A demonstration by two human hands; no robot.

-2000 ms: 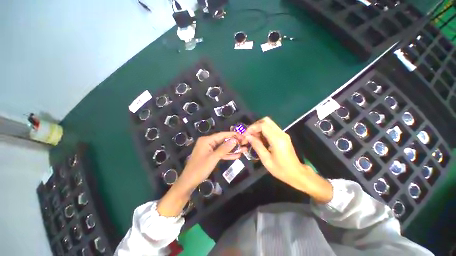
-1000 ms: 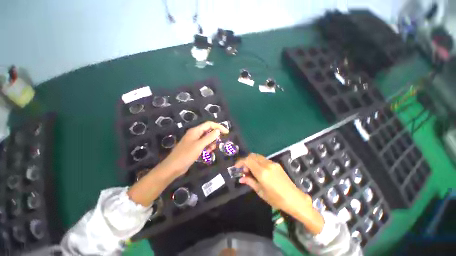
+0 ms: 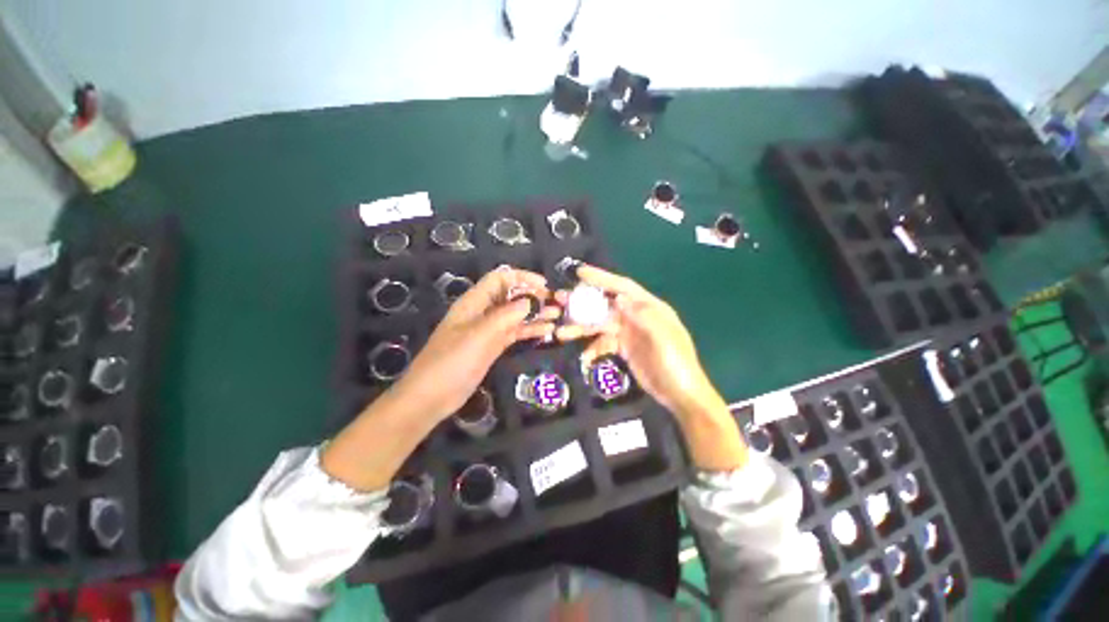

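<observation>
The central foam tray (image 3: 365,535) holds round watch heads in its pockets. Two of them, a left lit watch (image 3: 549,391) and a right lit watch (image 3: 607,378), show purple-white displays. Two paper labels with print lie in the front pockets, a left label (image 3: 558,468) and a right label (image 3: 623,436). My left hand (image 3: 477,331) holds a watch head (image 3: 523,304) in its fingers above the tray. My right hand (image 3: 647,344) holds another watch head (image 3: 589,305), its face pale and bright. The two hands nearly touch.
A side tray of watches (image 3: 162,365) stands at left, another tray (image 3: 831,559) at lower right. Mostly empty trays (image 3: 839,261) stand at right. Two set-aside watches (image 3: 664,194) lie on the green mat (image 3: 268,158). A white adapter (image 3: 564,116) and pen cup (image 3: 97,153) stand near the wall.
The view has shifted. The two lit watches now lie in tray pockets. My hands have moved back over the tray, close together, with other watches. A second label now shows at the front.
</observation>
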